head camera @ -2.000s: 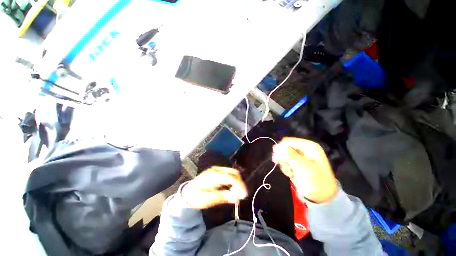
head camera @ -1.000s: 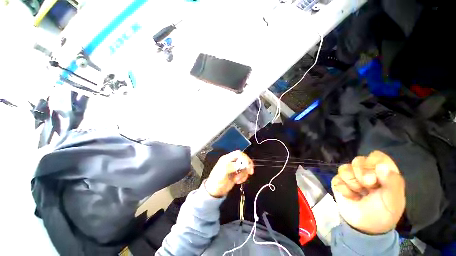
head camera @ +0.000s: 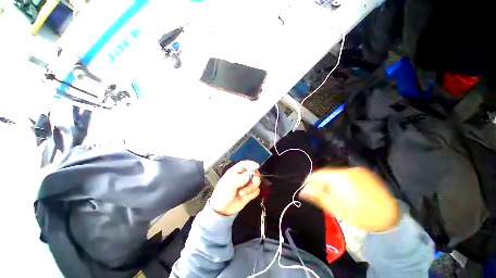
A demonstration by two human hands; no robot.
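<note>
My left hand point(head camera: 237, 188) is closed on a small silvery metal part point(head camera: 252, 175), held between thumb and fingers above my lap. The fingers hide most of the part. A thin dark thread point(head camera: 274, 176) runs from it to the right and fades out of sight. My right hand point(head camera: 351, 198) is at the right, blurred, with its fingertips towards my left hand. Whether it holds the thread cannot be made out.
A dark garment piece point(head camera: 117, 201) hangs over the table edge at left. A smartphone point(head camera: 234, 78) lies on the white table point(head camera: 185, 117), below a screwdriver-like tool point(head camera: 171, 37). A white cable point(head camera: 311, 163) loops over my lap. Dark cloth point(head camera: 435, 168) is heaped at right.
Two seconds ago both hands were near each other. My right hand then went far right with threads stretched between the hands, and has now come back left, blurred. My left hand has stayed closed.
</note>
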